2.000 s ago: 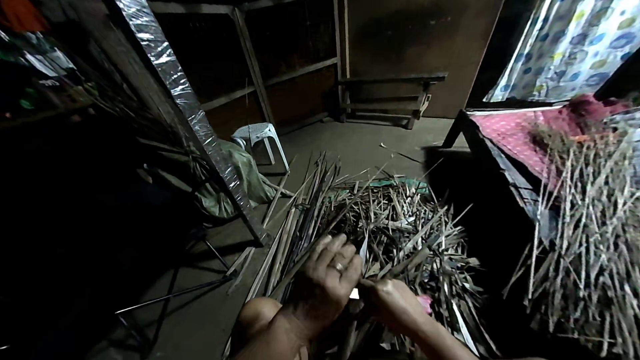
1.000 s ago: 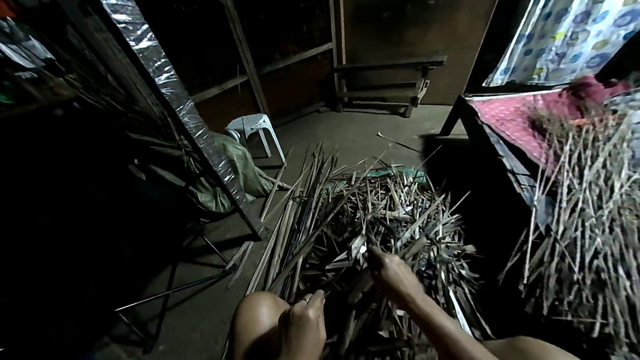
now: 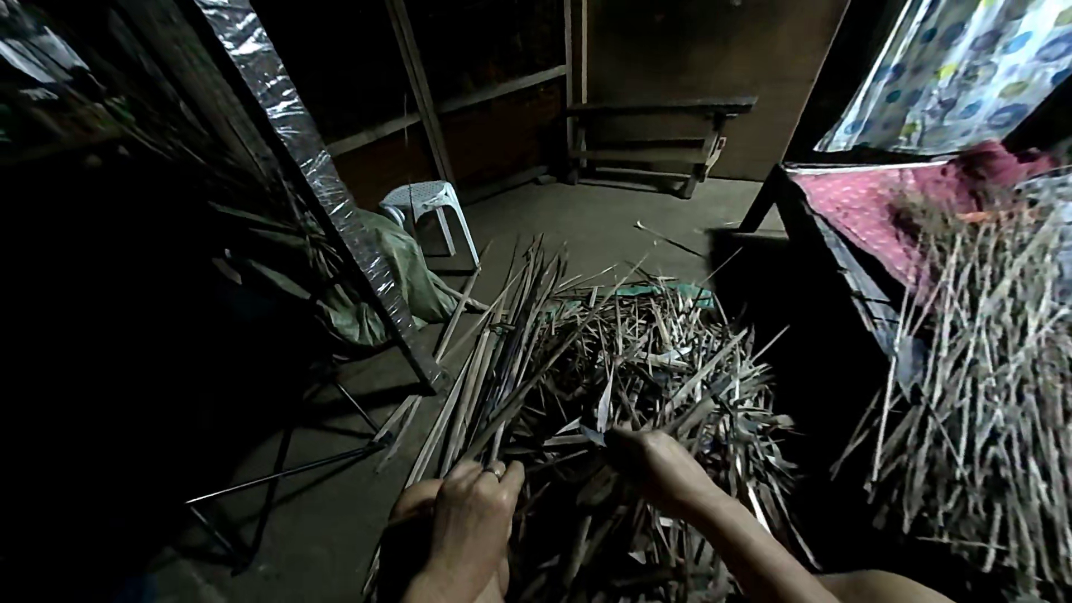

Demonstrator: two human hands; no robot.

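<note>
My left hand [image 3: 477, 511], with a ring on one finger, is at the lower middle by my knee, its fingers curled around the near end of a long, thin wooden strip [image 3: 536, 381]. To its right, my right hand [image 3: 649, 465] is closed on what looks like a knife, whose short grey blade [image 3: 593, 435] points left; its handle is hidden in the fist. Beneath and beyond both hands lies a heap of split sticks and shavings [image 3: 712, 377]. Longer strips [image 3: 469, 394] lie side by side at the heap's left edge.
A plastic-wrapped post [image 3: 293, 126] and thin metal legs [image 3: 285, 473] stand left, near a green cloth [image 3: 406, 272] and white plastic stool [image 3: 419, 197]. A wooden bench [image 3: 662, 107] is at the back. A table with pink cloth [image 3: 846, 197] and a bundle of sticks [image 3: 980, 377] are right.
Two seconds ago my hands were close together over the heap. My left hand has since moved down and left, away from my right hand, to beside my knee.
</note>
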